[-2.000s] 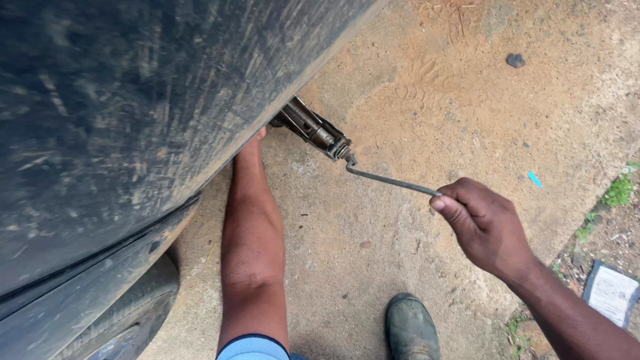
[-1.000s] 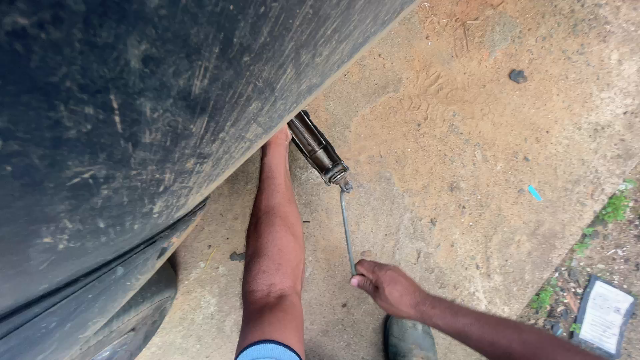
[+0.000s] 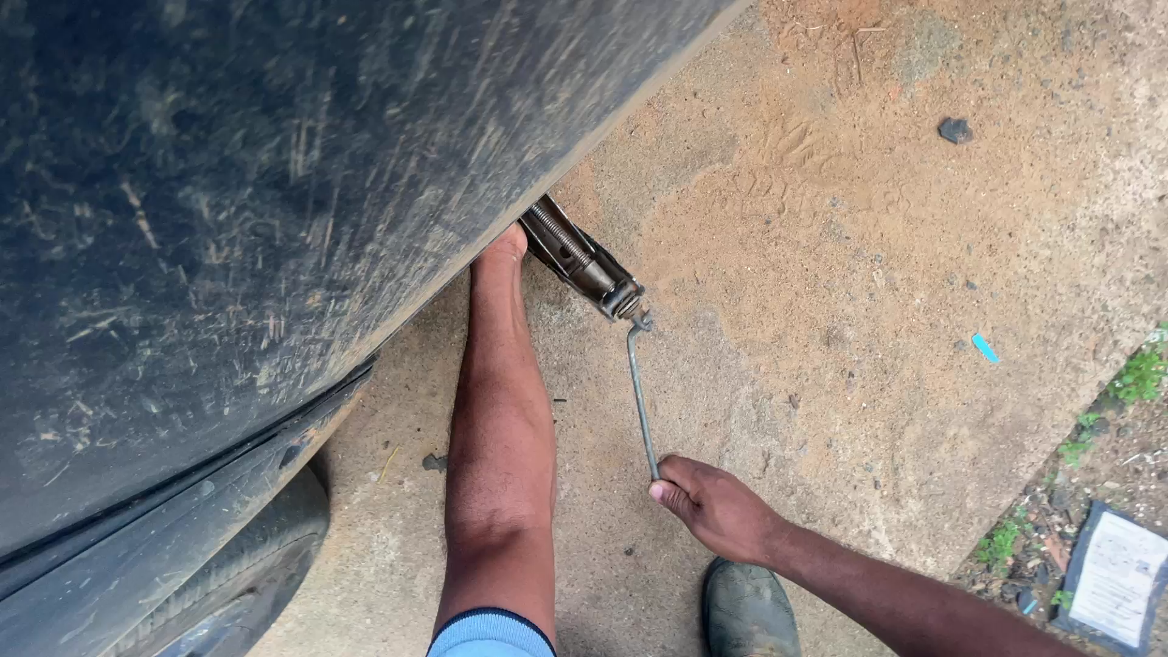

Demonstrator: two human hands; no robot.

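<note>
A dark metal scissor jack (image 3: pixel 584 259) sticks out from beneath the dusty dark car body (image 3: pixel 237 182), its threaded screw showing. A bent metal crank rod (image 3: pixel 641 401) joins the jack's outer end at a hooked joint. My right hand (image 3: pixel 716 506) is closed around the rod's free end, thumb along it. My left hand (image 3: pixel 513 239) reaches in beside the jack at the lower edge of the car; only its back near the wrist shows, and the fingers are hidden under the body.
A car tyre (image 3: pixel 274 557) stands at lower left. My boot (image 3: pixel 750 607) is on the sandy concrete (image 3: pixel 821 365) below my right hand. A dark stone (image 3: pixel 955 130) and a blue scrap (image 3: pixel 985 349) lie to the right. Small plants and a printed packet (image 3: pixel 1118 579) are by the concrete's edge.
Holding the crank rod throughout, my right hand has swung from the right of the jack down toward my boot. My left hand stays beside the jack.
</note>
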